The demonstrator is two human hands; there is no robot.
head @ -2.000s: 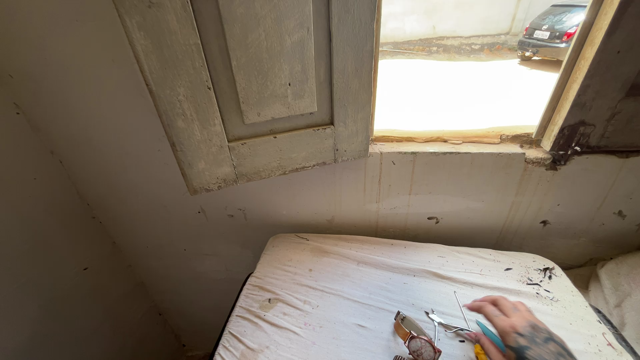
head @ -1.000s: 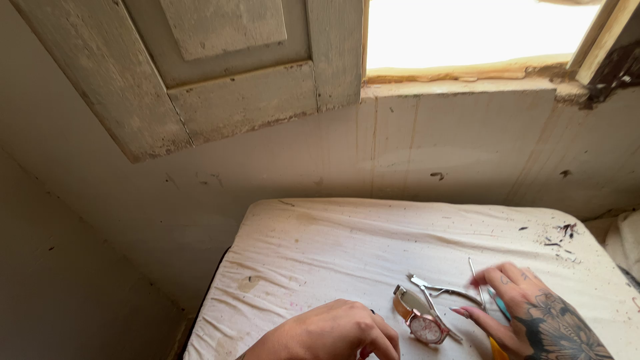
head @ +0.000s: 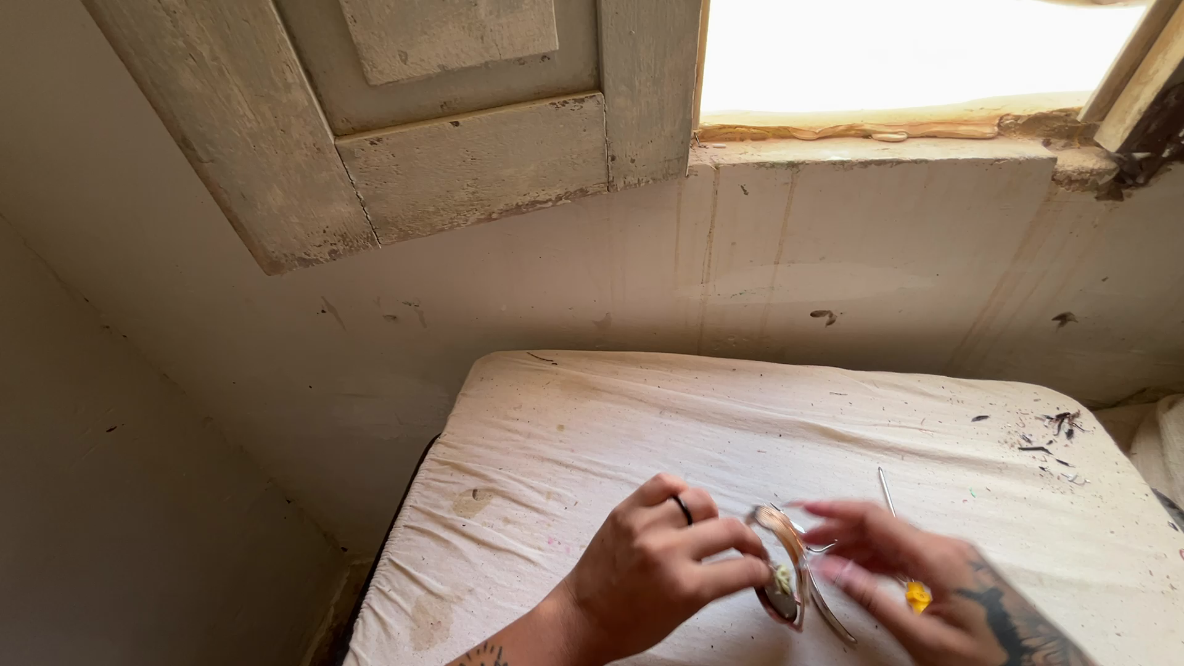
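My left hand [head: 671,555], a black ring on one finger, grips a wristwatch [head: 784,592] by its case and holds it on edge above a cloth-covered surface. The watch has a rose-gold coloured band. Just right of it is my right hand [head: 879,564], blurred, fingers apart, thumb and fingertips near the band; whether they touch it I cannot tell. Metal nippers [head: 832,615] lie behind the watch, partly hidden. A thin metal tool [head: 886,490] shows beyond my right fingers. A small yellow object [head: 918,597] lies partly covered by my right hand.
The cream fabric cover [head: 592,444] is wrinkled and stained. Dark scraps [head: 1054,439] lie at its far right corner. Behind stands a stained wall [head: 555,296] with a worn wooden shutter [head: 481,171] and a window sill [head: 879,153]. Folded fabric [head: 1161,444] shows at the right edge.
My left hand has come in from the lower left and taken hold of the watch, which lay on the cloth before. The watch is now raised on edge. My right hand has moved closer to it.
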